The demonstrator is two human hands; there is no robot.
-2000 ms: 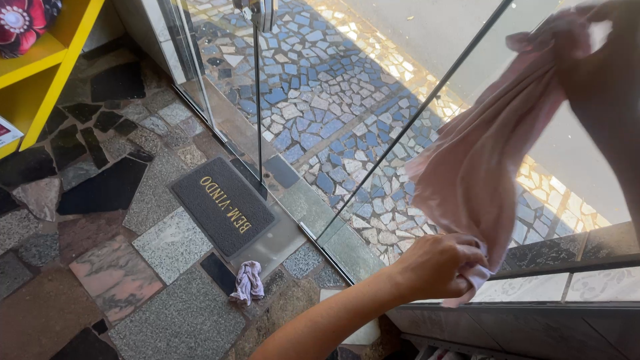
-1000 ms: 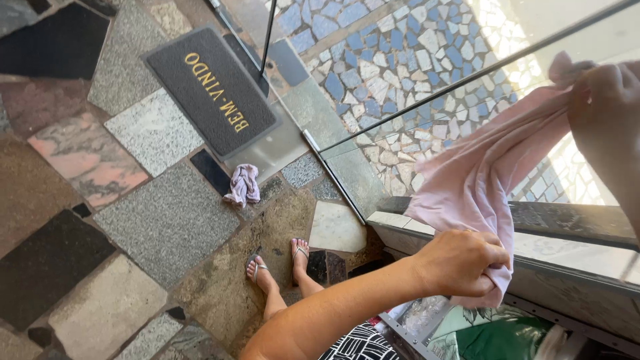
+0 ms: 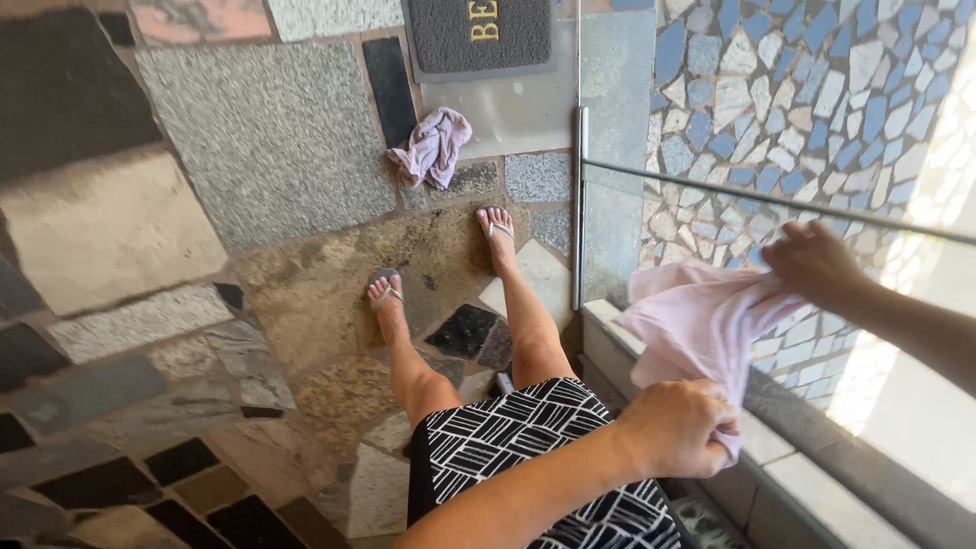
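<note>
My left hand is closed around a bunched end of a light pink cloth above my lap. The cloth stretches up and right to my right hand, which grips its other end; some fingertips stick out past the fabric. Loose folds of the cloth hang between the two hands, in front of the glass panel. A second crumpled pinkish cloth lies on the stone floor, just below the doormat and ahead of my feet.
A dark grey doormat with yellow lettering lies at the top. The edge of a glass panel crosses the right side, with mosaic paving beyond. A tiled ledge runs along the lower right. My feet in flip-flops stand on the stone floor.
The view has turned down, bringing my lap and legs into sight. Both hands still hold the pink cloth, now lower over the ledge. The crumpled cloth on the floor has stayed by the doormat.
</note>
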